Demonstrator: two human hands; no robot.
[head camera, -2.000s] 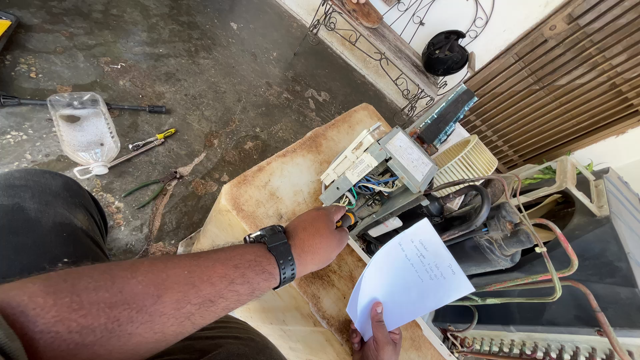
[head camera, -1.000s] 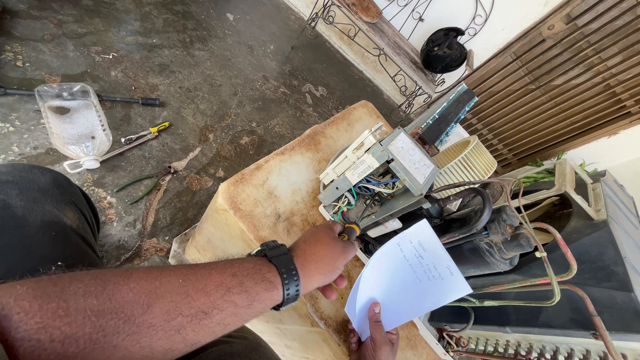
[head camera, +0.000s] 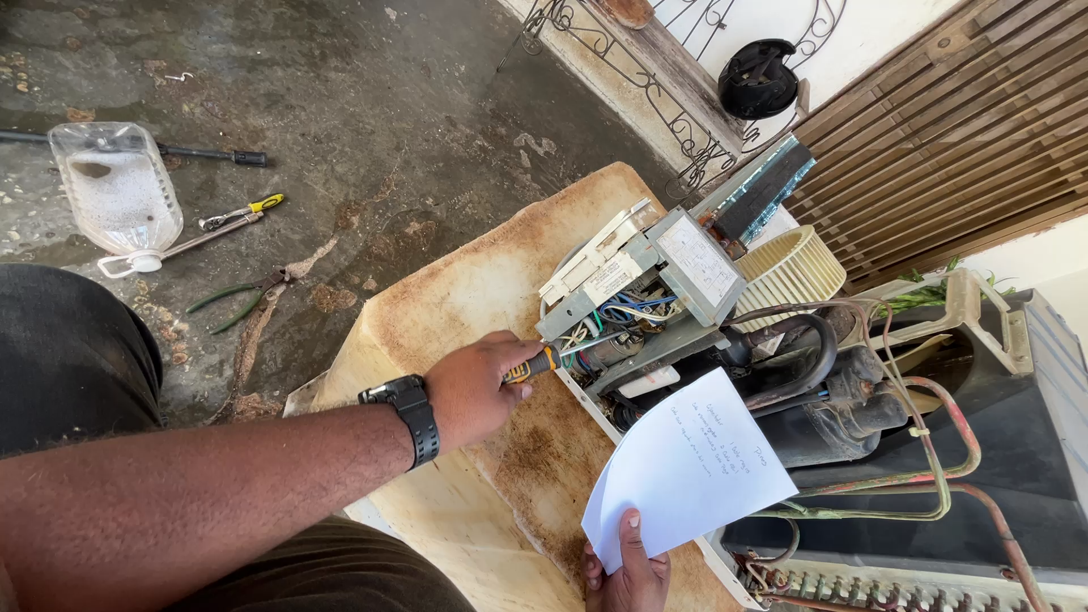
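My left hand (head camera: 476, 389), wearing a black wristwatch, grips an orange-and-black screwdriver handle (head camera: 533, 364). The screwdriver's metal shaft reaches into an opened electrical box (head camera: 612, 310) with blue, white and green wires; exactly what its tip touches cannot be told. Lower right, my right hand (head camera: 629, 571) holds white sheets of paper (head camera: 693, 467) bearing handwriting, thumb on top, over the edge of an opened air-conditioner unit. Beside the paper are a black compressor-like cylinder (head camera: 820, 429) and bent copper pipes (head camera: 943, 459). A cream blower wheel (head camera: 795, 272) lies behind the box.
The unit stands against a stained, cream-coloured casing (head camera: 510, 255). On the wet concrete floor lie green-handled pliers (head camera: 242, 297), a clear plastic jug (head camera: 119, 191), a yellow-handled tool (head camera: 255, 206) and a black bar (head camera: 212, 155). A black helmet (head camera: 756, 79) sits by wrought ironwork.
My left hand stays on the screwdriver at the box, its grip and angle slightly changed; more of the handle and shaft shows now. The right hand holds the paper much as before.
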